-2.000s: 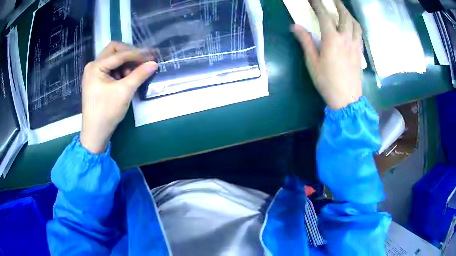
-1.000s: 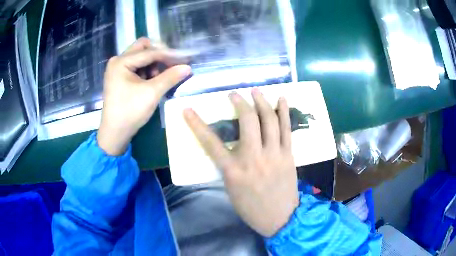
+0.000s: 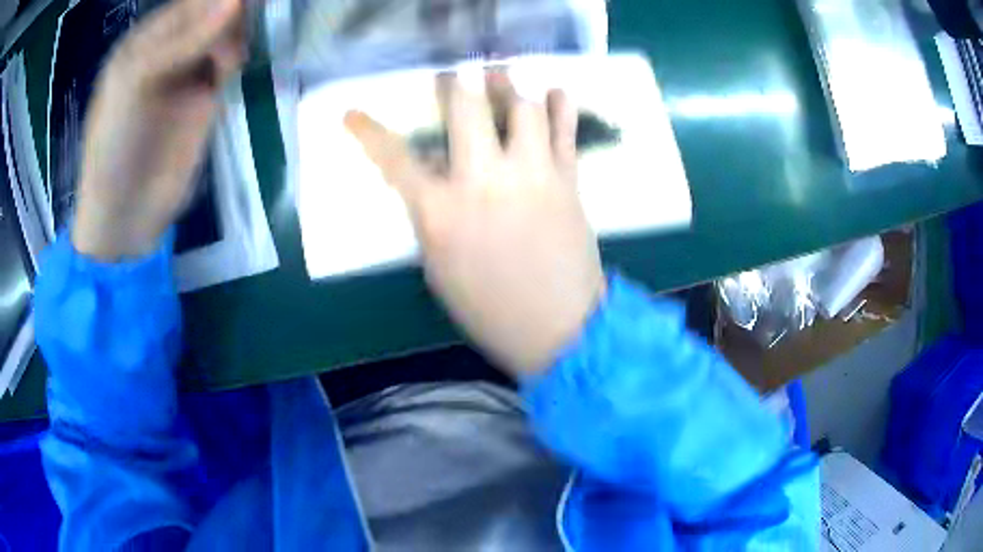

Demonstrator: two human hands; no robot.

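A stiff white scraper card (image 3: 636,178) with a dark picture lies over the near part of a glossy black tablet with film (image 3: 431,27). The tablet's far part shows streaky reflections and is cut off by the top edge. My right hand (image 3: 507,205) is on the card, fingers spread across it, thumb at its left part. My left hand (image 3: 162,129) is raised at the upper left, over another black tablet (image 3: 199,229) on a white sheet. It is blurred, its fingertips near the top edge; whether it holds film cannot be told.
A glaring clear film stack (image 3: 878,97) lies right on the green bench (image 3: 744,205). A cardboard box (image 3: 803,350) with crumpled clear film is below the bench edge. Another dark tablet on white sheets is cut off at far left. Blue bins (image 3: 938,415) stand at lower right.
My right hand first came from the right onto the card at the bench's near edge, then moved forward with it over the tablet. My left hand has left the tablet's near-left corner, moving up and left.
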